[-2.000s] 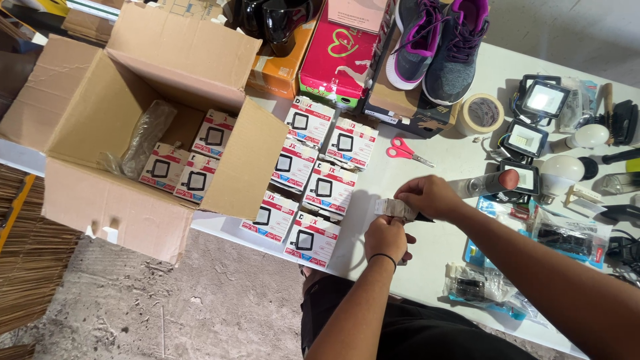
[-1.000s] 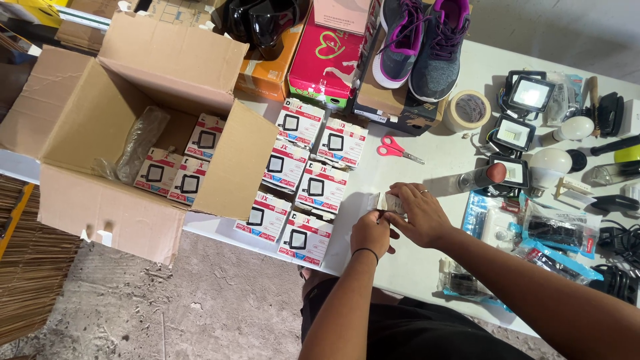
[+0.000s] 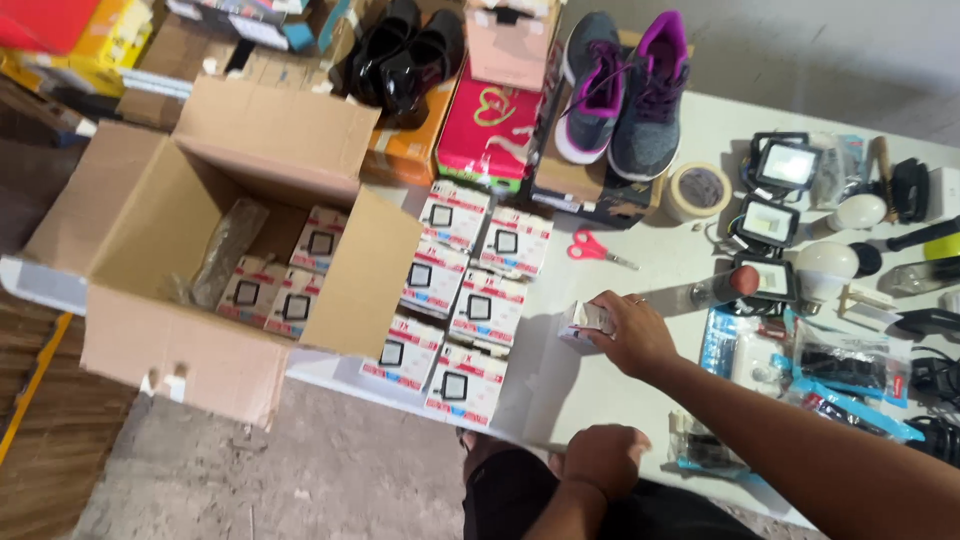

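My right hand (image 3: 637, 334) grips a small white printed carton (image 3: 577, 324) that stands on the white table (image 3: 555, 394). My left hand (image 3: 602, 459) is curled low by the table's front edge, apart from the carton; whether it holds anything cannot be seen. Pink-handled scissors (image 3: 596, 250) lie beyond the carton, and a clear bottle with a reddish cap (image 3: 709, 291) is to its right. On the left are several printed floodlight cartons (image 3: 476, 307) in two columns. An open cardboard box (image 3: 135, 217) holds several like them and clear plastic wrap (image 3: 229, 251).
Sneakers (image 3: 649, 112) rest on a shoebox at the back, beside a red box (image 3: 487, 127) and black shoes (image 3: 405, 64). A roll of tape (image 3: 697, 192) is near them. Floodlights (image 3: 785, 163), light bulbs (image 3: 827, 266) and packaged cables (image 3: 847, 360) crowd the right side.
My left hand has come away from my right hand and moved down toward the table's front edge. The small carton now stands on the table under my right hand.
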